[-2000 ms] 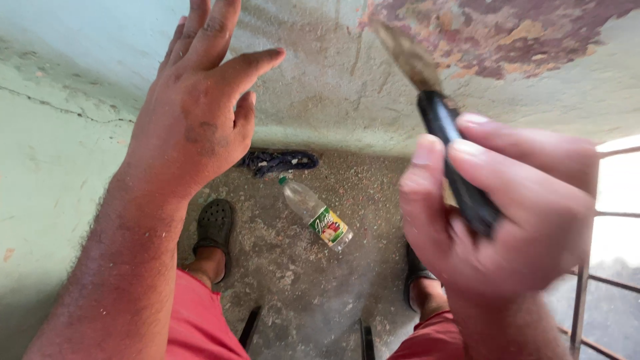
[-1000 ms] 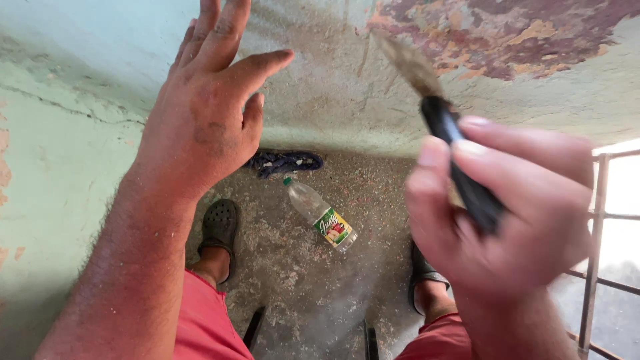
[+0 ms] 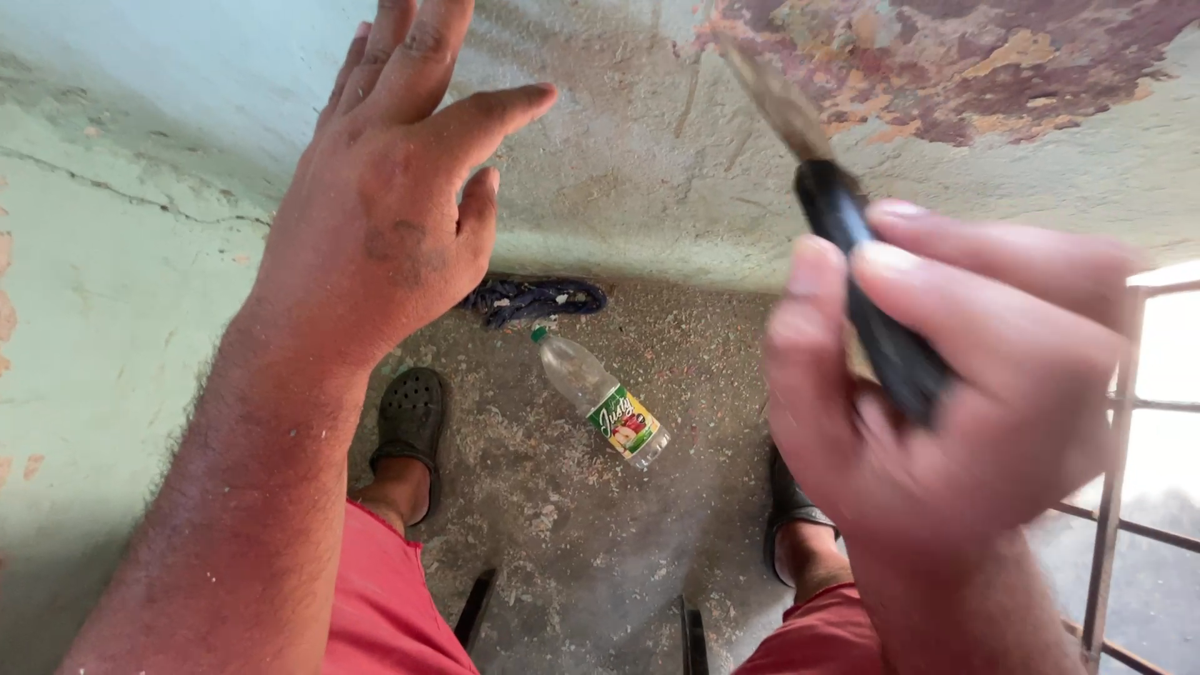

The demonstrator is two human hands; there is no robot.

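A scraper with a black handle and a worn metal blade is gripped in my right hand, which is blurred. Its blade points up and left, its tip at the left edge of a patch of peeled paint on the wall. My left hand is raised at the left with its fingers apart and nothing in it; its upper fingertips run to the frame's top edge, and whether they touch the wall I cannot tell. Pale green, scuffed plaster shows between the two hands.
On the floor, strewn with paint flakes, lies a clear plastic bottle with a green cap, near a dark bundled cloth at the wall's foot. My clogs stand either side. Metal bars are at the right; a crack crosses the left wall.
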